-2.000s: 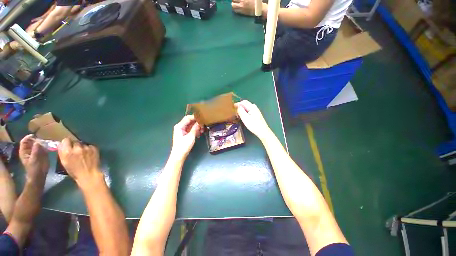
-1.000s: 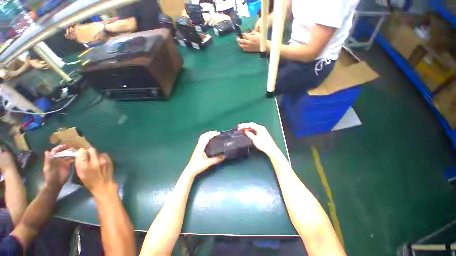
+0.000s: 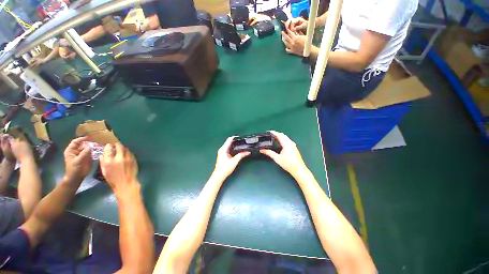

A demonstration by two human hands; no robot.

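Note:
A small black retail box [image 3: 253, 143] is held between my two hands over the green bench [image 3: 236, 203]. Its narrow face with pale print or an opening faces me; I cannot tell which. My left hand [image 3: 229, 159] grips its left end, thumb along the lower edge. My right hand [image 3: 284, 154] grips its right end, thumb also on the lower edge. The inside of the box is not clearly visible.
A wooden-cased audio unit [image 3: 170, 61] stands at the back left. Black boxes [image 3: 228, 33] are grouped at the far side. Another person's hands [image 3: 99, 155] hold a clear bag at left. White posts [image 3: 325, 53] and a blue bin [image 3: 370, 126] are at right.
The open box with its brown lid standing is now a closed-looking black box, then tilted so a narrow face shows. Both hands stay on it. The view has shifted.

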